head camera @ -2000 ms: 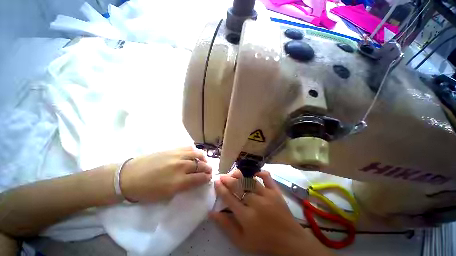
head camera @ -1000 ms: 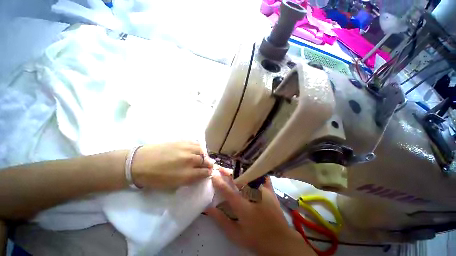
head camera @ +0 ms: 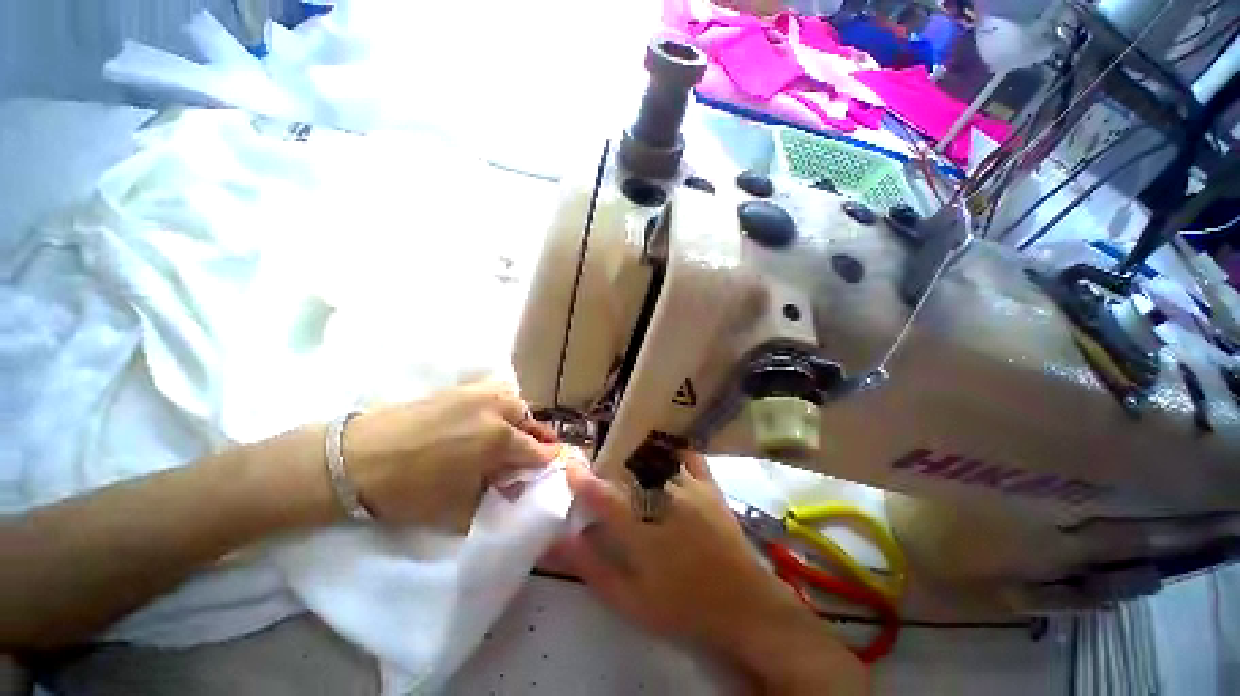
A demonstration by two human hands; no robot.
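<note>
A large white garment piece point(head camera: 272, 292) spreads left of the sewing machine point(head camera: 870, 394), partly overexposed, and hangs in a fold below my hands. My left hand point(head camera: 442, 456), with a bracelet on the wrist, pinches the cloth just left of the presser foot point(head camera: 564, 428). My right hand point(head camera: 666, 537) holds the cloth edge at the front of the needle area, its fingertips close to the left ones. The machine head partly covers my right fingers. The needle tip cannot be made out.
Scissors point(head camera: 850, 537) with one yellow and one red handle lie right of my right hand. A thread tension dial point(head camera: 785, 424) juts from the head. Bright pink fabric point(head camera: 775, 61) and a green mesh tray point(head camera: 843, 163) are behind the machine. White layers point(head camera: 1129, 639) show at the lower right.
My left fingers have bunched and lifted the cloth near the presser foot, baring a folded edge. My right hand has turned slightly beside it. The camera view has shifted.
</note>
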